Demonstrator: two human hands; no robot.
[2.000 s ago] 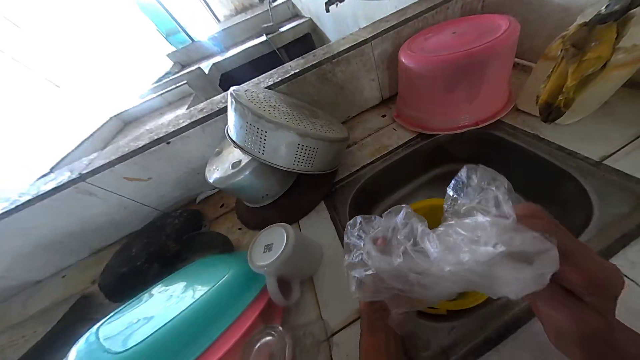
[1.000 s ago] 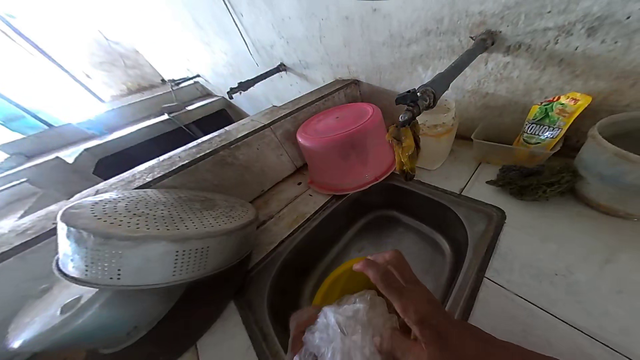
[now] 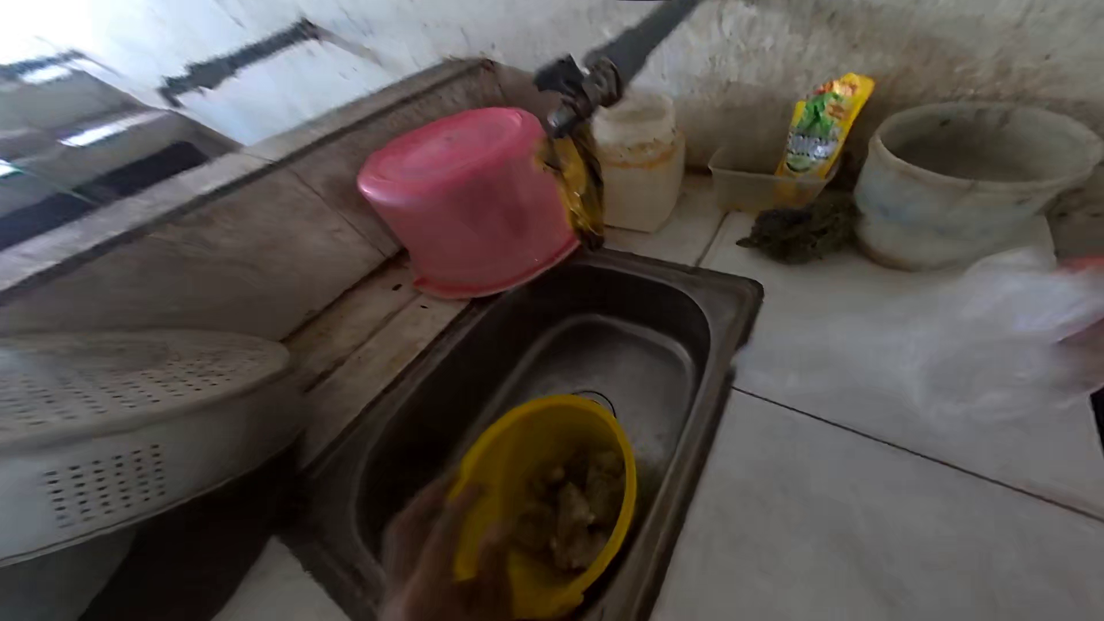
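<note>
A yellow plastic bowl (image 3: 470, 552) is tilted in the near part of the metal sink (image 3: 729, 345), with brownish chunks of food (image 3: 573, 517) inside. My left hand (image 3: 444, 552), blurred, grips the bowl's left rim. At the right edge, my right hand (image 3: 1082, 349) is blurred and mostly out of view, holding a clear plastic bag (image 3: 975, 336) above the tiled counter. Over the sink's far end is a tap (image 3: 582, 95) with a dark yellow wrapping hanging at its outlet (image 3: 580, 185).
An upturned pink tub (image 3: 470, 207) stands behind the sink. A perforated metal colander (image 3: 172, 431) is at left. Along the back are a whitish plastic container (image 3: 638, 168), a shallow plastic box (image 3: 759, 185), a yellow pouch (image 3: 824, 125), a dark scouring tangle (image 3: 802, 228) and a round pot (image 3: 940, 207).
The plastic bag, earlier over the yellow bowl with both hands at it, is now off to the right in my right hand. The chunks in the bowl now show. The view has swung rightward.
</note>
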